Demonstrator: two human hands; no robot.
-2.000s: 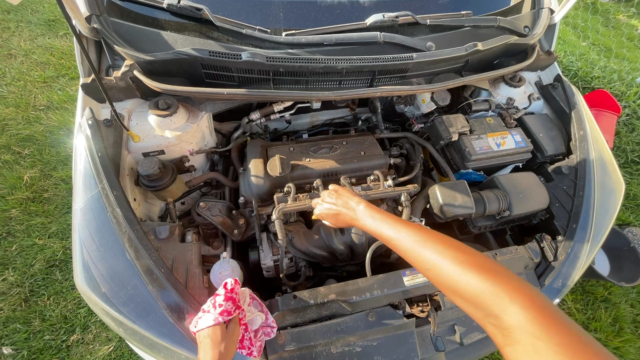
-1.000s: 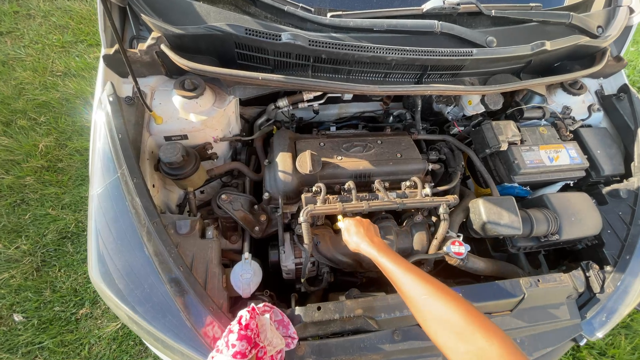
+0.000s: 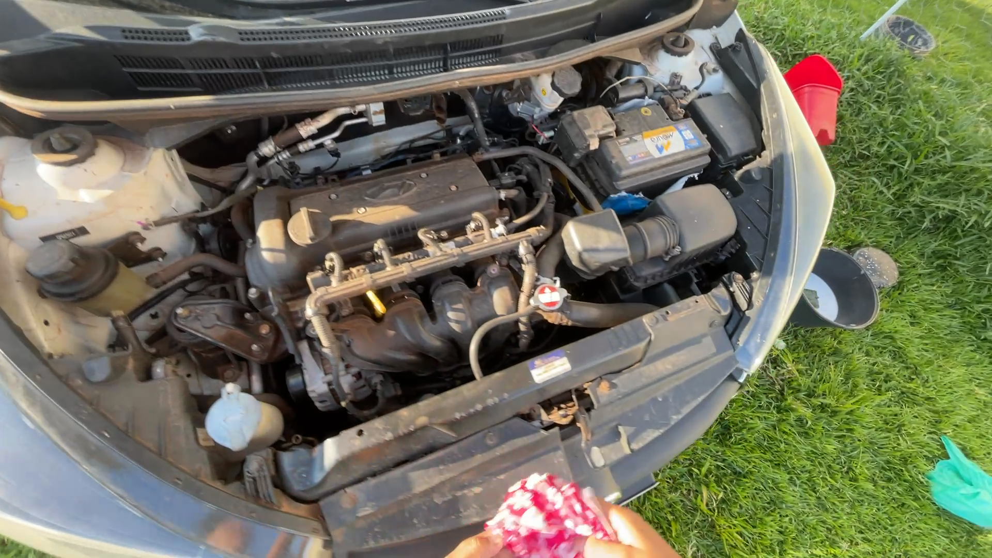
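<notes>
A crumpled red-and-white patterned cloth (image 3: 546, 515) is held between my left hand (image 3: 477, 545) and my right hand (image 3: 628, 535) at the bottom of the view, in front of the car's front panel. Beyond them lies the open engine bay. The yellow dipstick handle (image 3: 376, 303) shows beside the metal fuel rail (image 3: 434, 263). Behind that sits the engine cover (image 3: 380, 198) with its round oil filler cap (image 3: 309, 224). The radiator cap (image 3: 549, 296), red and white, is right of the intake manifold (image 3: 403, 329).
A car battery (image 3: 651, 151) and an air filter box (image 3: 694, 221) stand at the right, a washer reservoir cap (image 3: 232, 418) at the lower left. On the grass are a red container (image 3: 815, 97), a black bucket (image 3: 841, 291) and a green plastic bag (image 3: 963, 480).
My right hand has left the dipstick area by the fuel rail and come down to the cloth, which both hands now hold. The view has shifted to the right.
</notes>
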